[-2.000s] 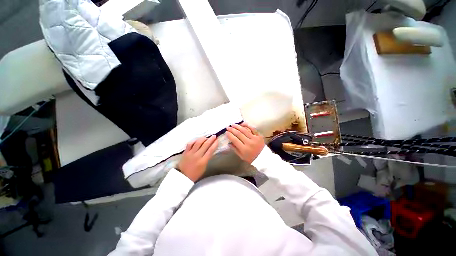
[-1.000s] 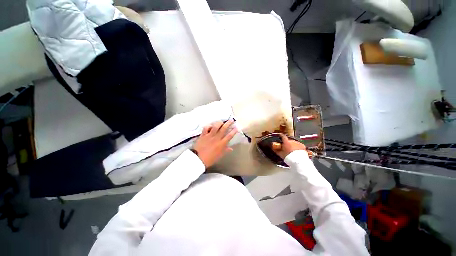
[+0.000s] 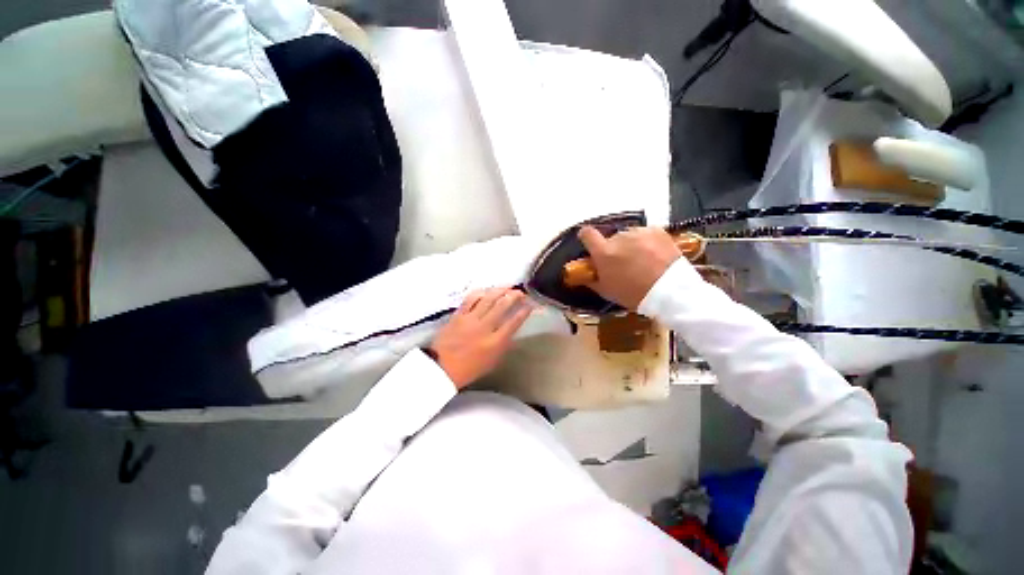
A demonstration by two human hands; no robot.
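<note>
The white lining sleeve [image 3: 393, 300] lies along the sleeve board [image 3: 550, 371], with a thin dark seam line running lengthwise. My right hand [image 3: 631, 266] grips the wooden handle of the steam iron [image 3: 558, 266]. The iron's dark pointed tip faces left, at the right end of the white sleeve by the seam. My left hand [image 3: 483, 334] lies on the sleeve and seam just left of the iron tip, fingers close together. The iron's soleplate underside is hidden.
The garment body [image 3: 326, 169] is heaped at the back left. A navy outer sleeve [image 3: 168, 345] lies at the left. A white straight board [image 3: 485, 101] lies on the pressing table [image 3: 595, 101]. Steam hoses [image 3: 853, 210] trail right. The iron rest is largely hidden behind my right arm.
My right hand first took hold of the iron, then moved it left and away from me to the sleeve's end. The hoses lifted with it. My left hand remains on the sleeve.
</note>
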